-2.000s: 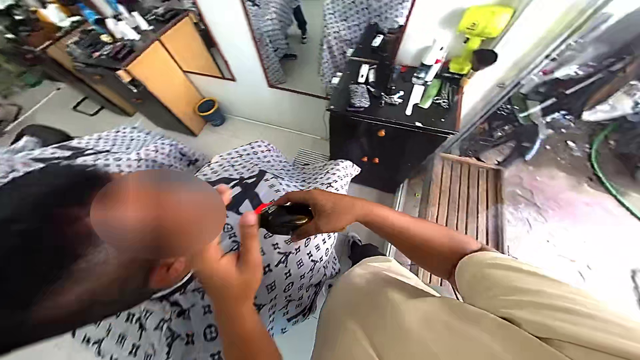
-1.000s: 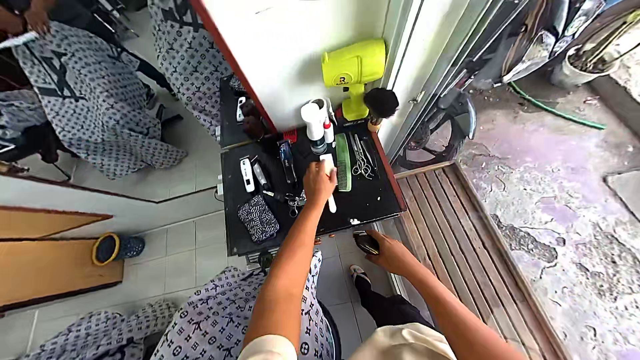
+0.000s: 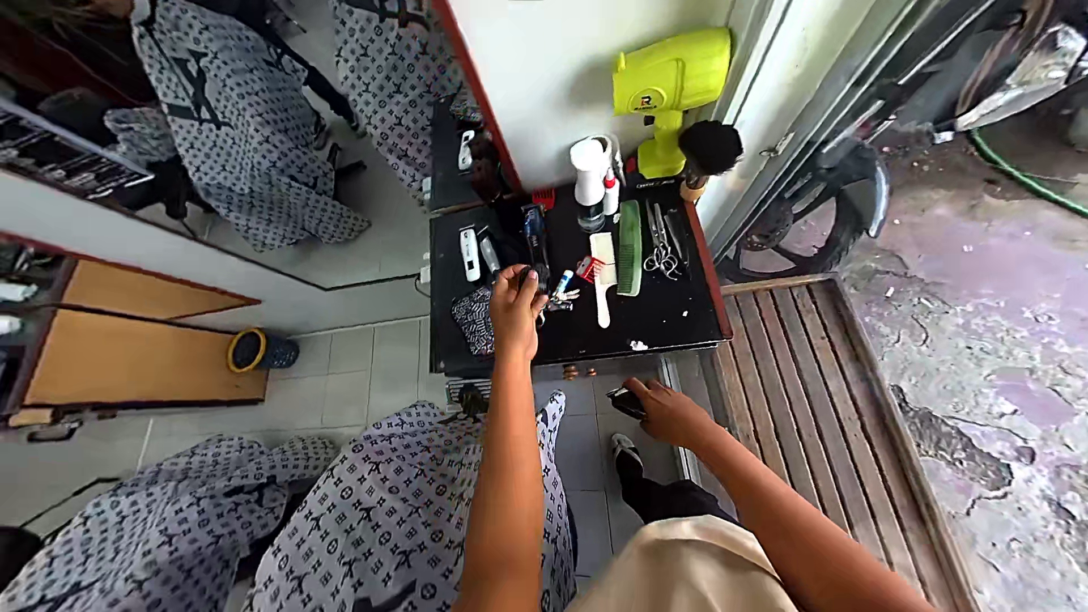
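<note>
My left hand (image 3: 515, 313) is over the left part of a black counter, its fingers at a small dark object; whether they grip it I cannot tell. Just beyond it lies a blue and black hair clipper (image 3: 535, 229). My right hand (image 3: 667, 410) holds a black hair clipper (image 3: 627, 402) in front of the counter's edge. Right of my left hand lie a white handled comb (image 3: 603, 272), a red clipper guard (image 3: 590, 269) and a green comb (image 3: 629, 248). Scissors (image 3: 661, 246) lie further right. A white trimmer (image 3: 469, 253) and a patterned pouch (image 3: 474, 320) lie left.
A white spray bottle (image 3: 589, 174) and a yellow-green hair dryer (image 3: 671, 76) stand at the counter's back, beside a neck brush (image 3: 711, 151). Patterned capes (image 3: 399, 510) drape people at lower left. A mirror (image 3: 374, 246) is at left, a slatted wooden platform (image 3: 795, 374) at right.
The view has swung from a person's head to the counter. My left hand was at the white comb a second ago and is now further left. My right hand keeps the black clipper.
</note>
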